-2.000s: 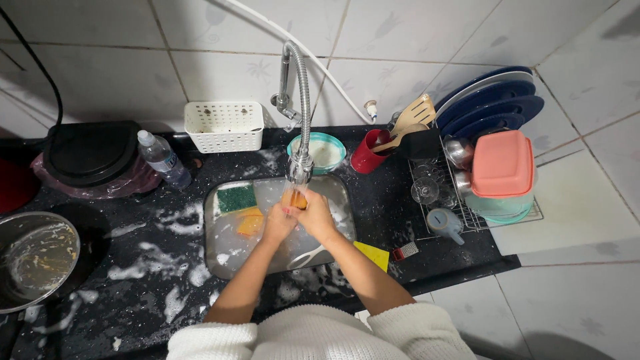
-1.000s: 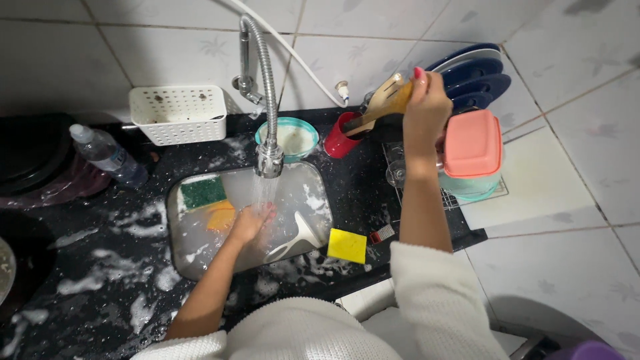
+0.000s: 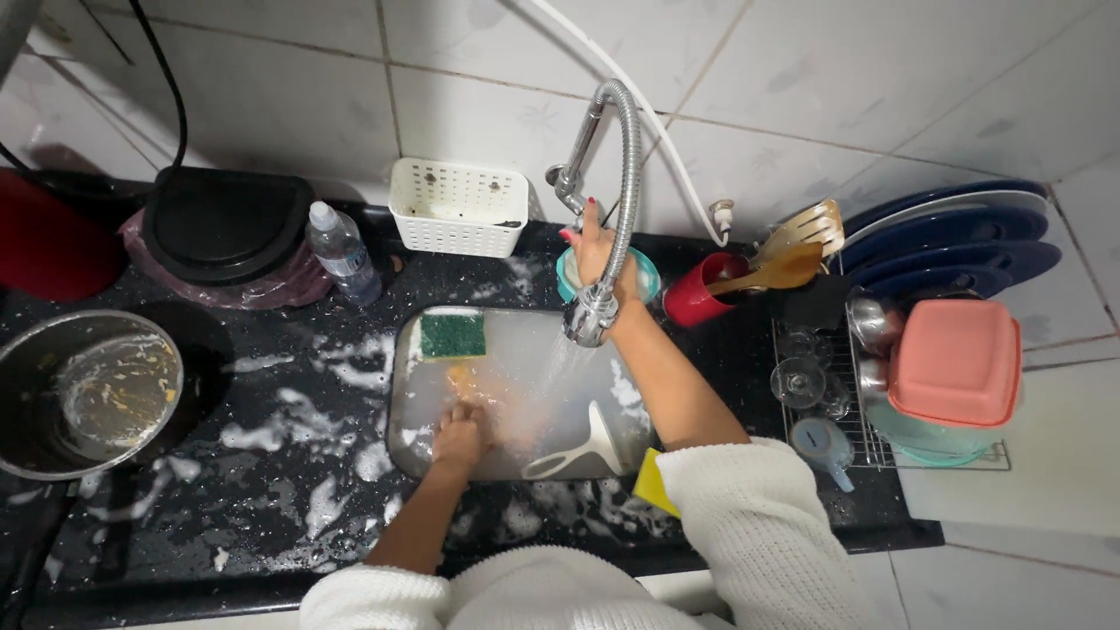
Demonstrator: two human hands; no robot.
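Observation:
My left hand (image 3: 461, 436) is partly under the cloudy water at the left of the steel sink (image 3: 404, 437), near a blurred orange thing (image 3: 458, 378); whether it grips anything is hidden. My right hand (image 3: 597, 254) reaches behind the flexible metal faucet (image 3: 628, 149), at its base by the wall, with fingers raised; its hold cannot be made out. Water sprays from the faucet head (image 3: 588, 319). A green scouring sponge (image 3: 452, 336) lies at the sink's back left corner, and a white-handled utensil (image 3: 599, 437) at the front right. A wooden spoon (image 3: 779, 267) leans in the red cup (image 3: 700, 290).
Behind the sink stand a white perforated basket (image 3: 459, 210) and a teal bowl (image 3: 647, 276). A plastic bottle (image 3: 343, 254) and a soapy pot (image 3: 114, 394) are on the left. A loaded dish rack (image 3: 866, 429) and a yellow cloth (image 3: 654, 486) are on the right.
My right hand has moved from the red cup, where it held a wooden utensil, to the faucet's base. The wooden spoon now rests in the cup. The view has shifted.

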